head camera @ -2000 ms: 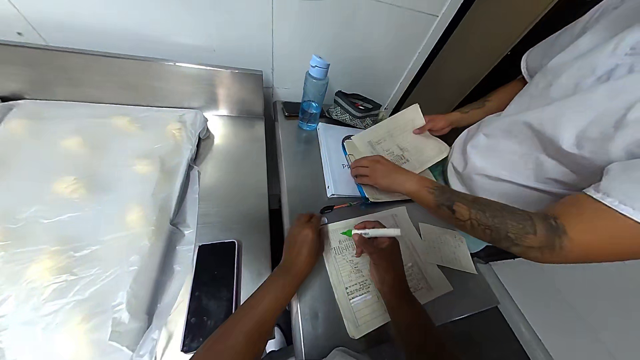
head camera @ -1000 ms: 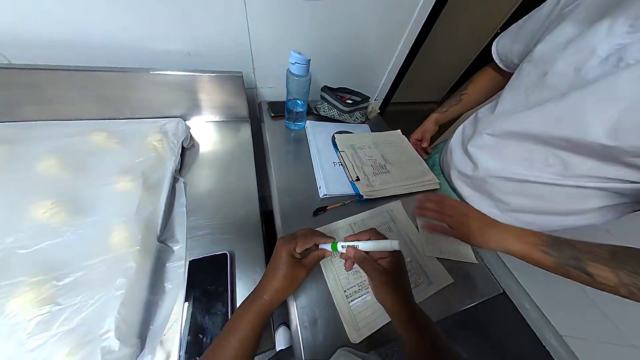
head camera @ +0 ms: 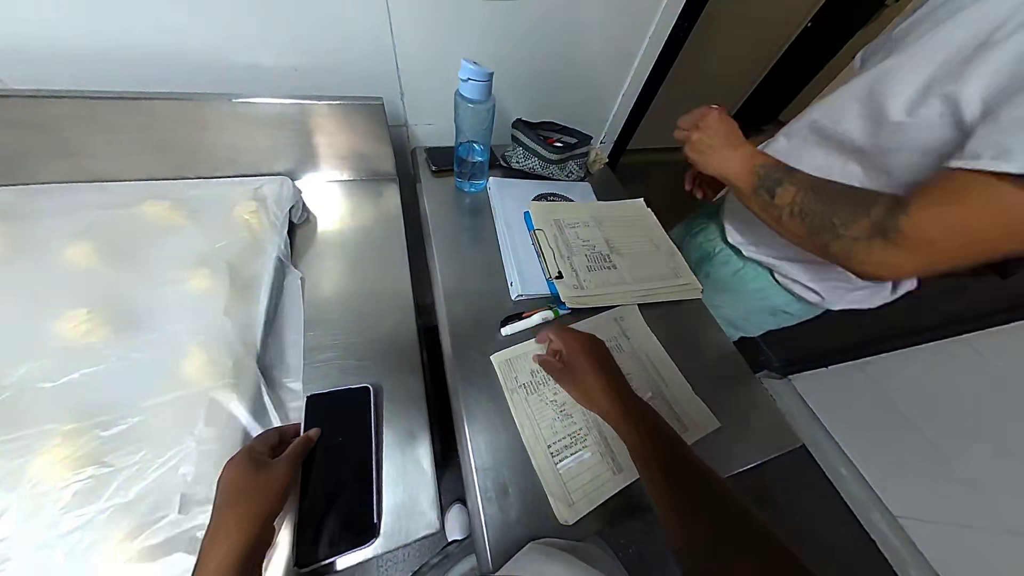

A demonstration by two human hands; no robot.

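My left hand [head camera: 268, 476] grips the left edge of a dark-screened smartphone [head camera: 338, 472], which lies on the steel table at lower centre. Over the handwritten sheets [head camera: 552, 416] on the right-hand steel table, my right hand [head camera: 584, 364] is bent with nothing seen in it; whether it touches the paper cannot be told. A white marker [head camera: 528, 322] lies just past the fingers, beside a dark pen. Behind them, a blue clipboard [head camera: 546, 264] bearing a stack of written papers [head camera: 620, 252] rests partly on a white binder [head camera: 512, 232].
A blue water bottle [head camera: 474, 128], a patterned pouch [head camera: 550, 150] and another phone [head camera: 440, 158] stand or lie at the back. On the left, clear plastic covers a tray of pale dough pieces [head camera: 82, 326]. A narrow gap parts the tables. A co-worker [head camera: 832, 208] stands at right.
The marker, in my hands one second ago, now lies by the dark pen. My left hand has moved left onto the phone. The co-worker's hands have come away from the papers.
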